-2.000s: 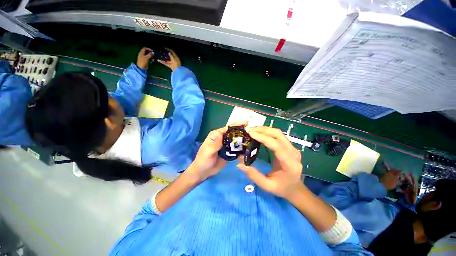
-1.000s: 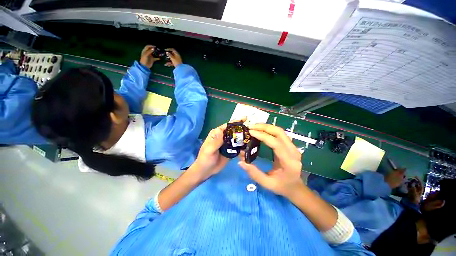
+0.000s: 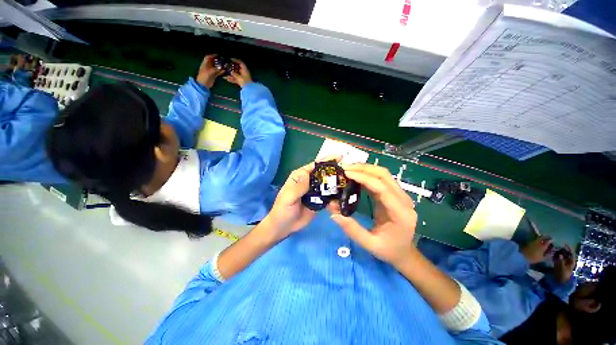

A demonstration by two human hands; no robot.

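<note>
My left hand [image 3: 292, 203] holds an open watch case [image 3: 326, 180], a dark round shell with gold, orange and white parts showing inside. A white label shows on its lower left part. My right hand [image 3: 386, 214] pinches a small loose black piece [image 3: 349, 200] with a white label, a back cover perhaps, at the right side of the case. Whether the two parts touch is unclear. Both are held above the bench's near edge, in front of my blue smock.
A pale pad [image 3: 342, 152], a white branched strip [image 3: 413, 188] and loose black parts [image 3: 466, 196] lie on the green bench. A yellow pad [image 3: 494, 215] lies farther right. Record sheets [image 3: 520, 81] hang at upper right. Workers in blue sit left and right.
The black piece in my right hand has turned and shifted slightly right relative to the case. The whole view has shifted slightly. The worker at left still handles a dark unit.
</note>
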